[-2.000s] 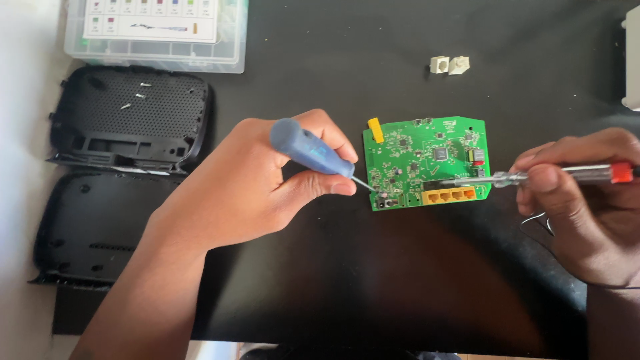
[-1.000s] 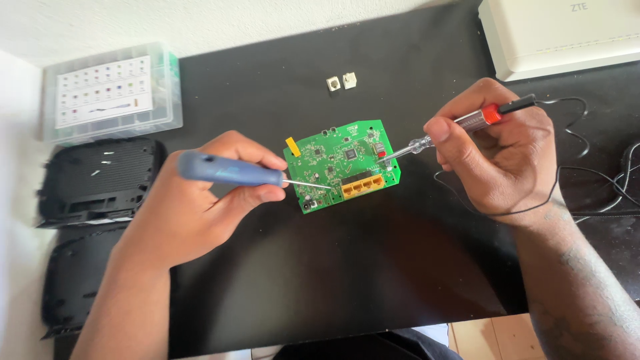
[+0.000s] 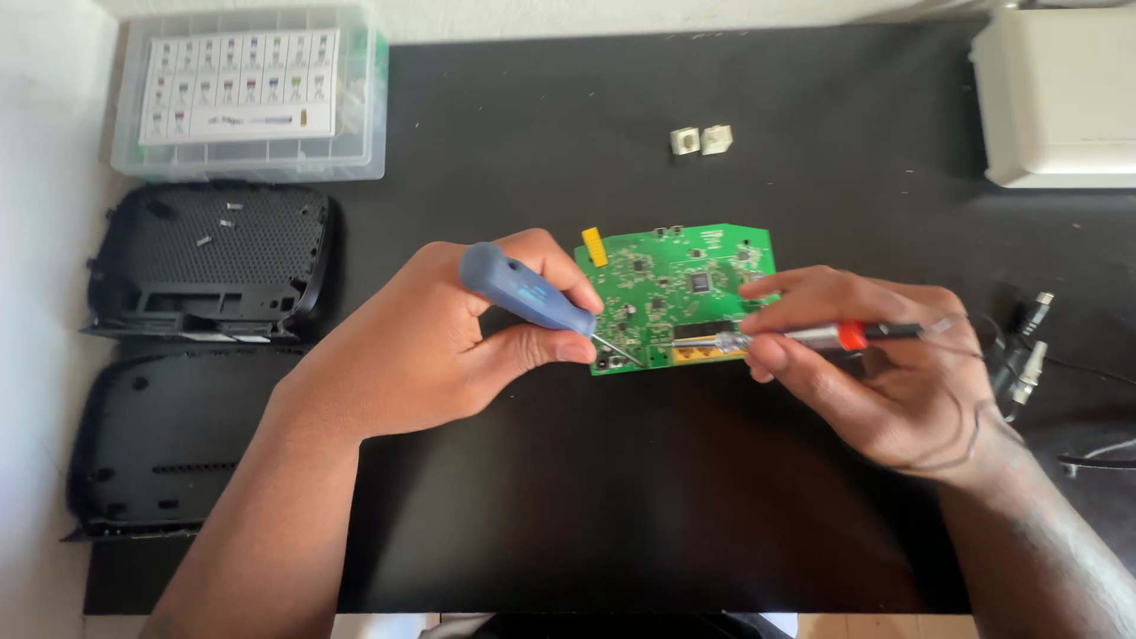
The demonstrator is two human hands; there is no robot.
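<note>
My left hand [image 3: 479, 337] grips a blue-handled screwdriver [image 3: 528, 288]; its thin shaft slants down over the lower left part of a green circuit board [image 3: 661, 293]. Fingers of my right hand [image 3: 852, 355] hold a clear-handled tester-type screwdriver [image 3: 799, 337] with a red collar and a black end. Its shaft points left, across the board just above the yellow port block [image 3: 701, 352]. A thin wire runs from its back end over my wrist. A yellow piece [image 3: 594, 247] stands at the board's upper left. Whether either tip touches the board I cannot tell.
Two black perforated or slotted casing halves [image 3: 213, 257] [image 3: 151, 444] lie at left, small metal pieces on the upper one. Behind them sits a clear plastic organizer box [image 3: 253, 164]. Two small white connectors [image 3: 701, 139] are beyond the board; a white device [image 3: 1065, 98] and cables [image 3: 1029, 373] are at right.
The right-hand screwdriver has gone from the board's right side to over the port block, its shaft now pointing left. Both hands keep their tools. The view has shifted.
</note>
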